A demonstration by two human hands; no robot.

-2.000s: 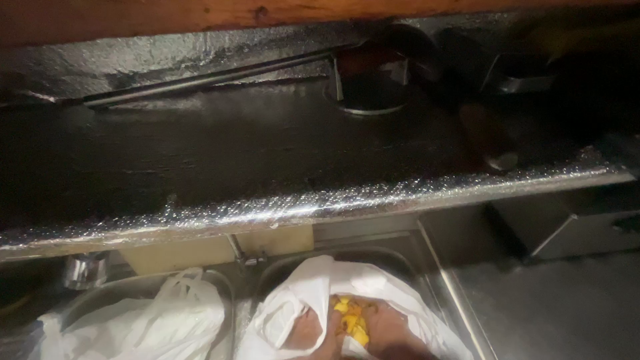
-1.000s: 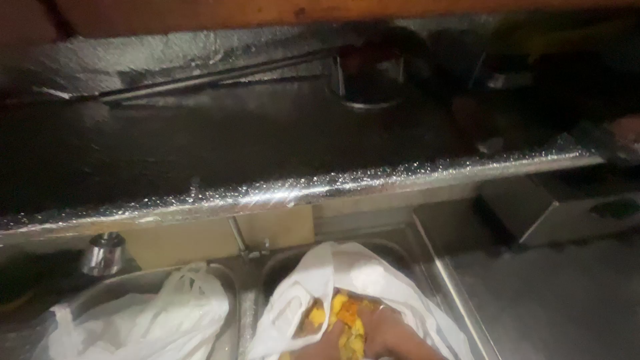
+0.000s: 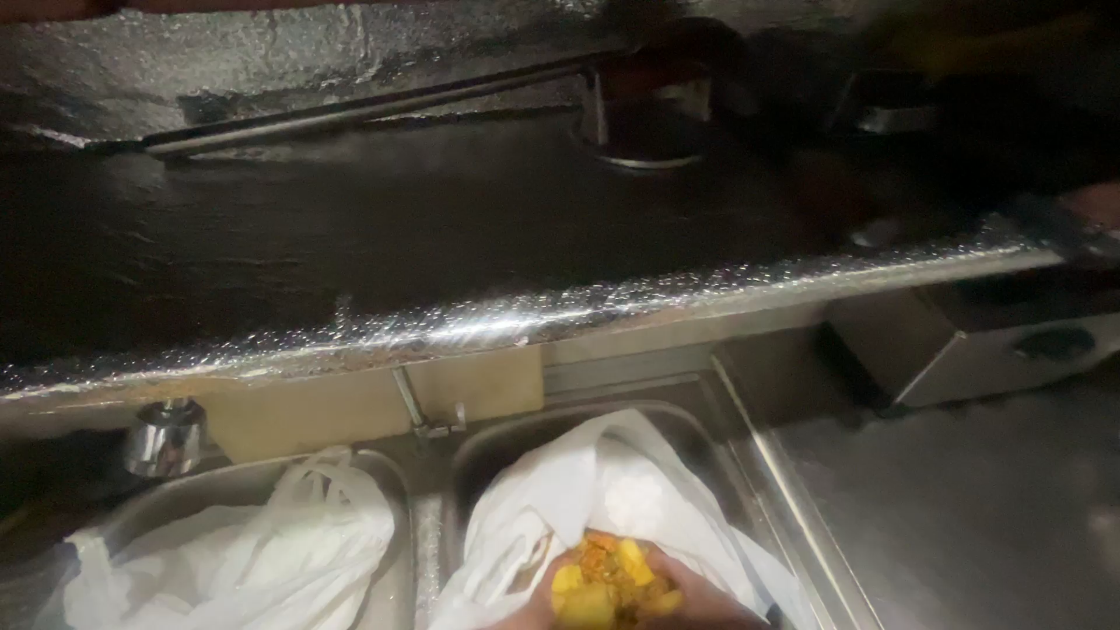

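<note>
At the bottom of the view, my left hand and my right hand are cupped around a heap of yellow and orange food pieces. Both hands are over the opening of a white plastic bag, which lies in the right sink basin. The lower parts of both hands are cut off by the frame edge. A second white plastic bag lies in the left basin, with its handles bunched up.
A dark shelf with a shiny foil-like edge crosses above the sinks, holding a round metal-rimmed object and a long thin rod. A faucet stands behind the basins. A metal box is at right. Part of a person's hand shows far right.
The yellow food pieces, earlier lower within the bag, are now held between both hands at its opening. A person's hand has appeared at the far right since the oldest frame.
</note>
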